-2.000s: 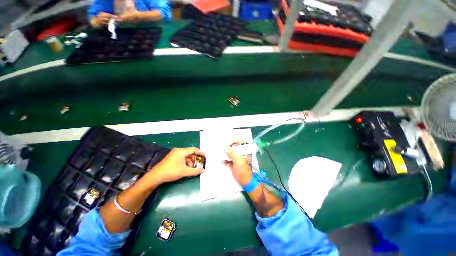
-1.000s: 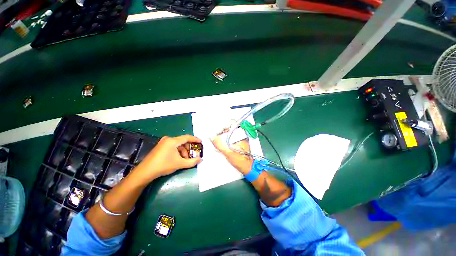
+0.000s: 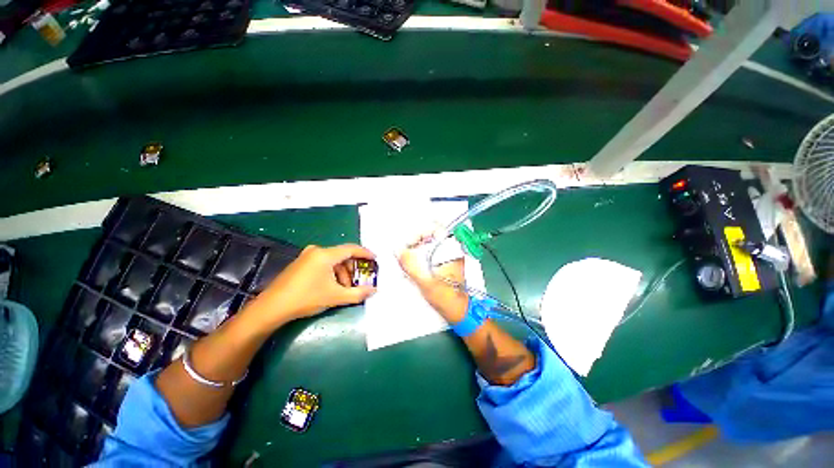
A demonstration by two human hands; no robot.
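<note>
My left hand (image 3: pixel 325 281) holds a small watch module (image 3: pixel 364 272) between thumb and fingers at the left edge of a white paper sheet (image 3: pixel 389 320). The module's gold and white inside faces up. My right hand (image 3: pixel 430 274) is over the sheet, a short gap to the right of the module. It holds the glue syringe (image 3: pixel 446 249), whose barrel is mostly hidden by the fingers. A green cap (image 3: pixel 472 239) at its rear joins a clear looped air hose (image 3: pixel 551 196). The syringe tip is too small to make out.
A black blister tray (image 3: pixel 174 274) with one module (image 3: pixel 137 347) lies left. Another module (image 3: pixel 299 409) lies on the bench. Several modules sit on the green belt (image 3: pixel 274 119). Right are a fan-shaped paper (image 3: pixel 585 306), the controller (image 3: pixel 718 228), a fan (image 3: pixel 818 174) and a slanted post (image 3: pixel 681 87).
The camera view has shifted and tilted down. The syringe's green cap has come away from the module compared with none of the earlier positions clearly; both hands keep their holds over the sheet.
</note>
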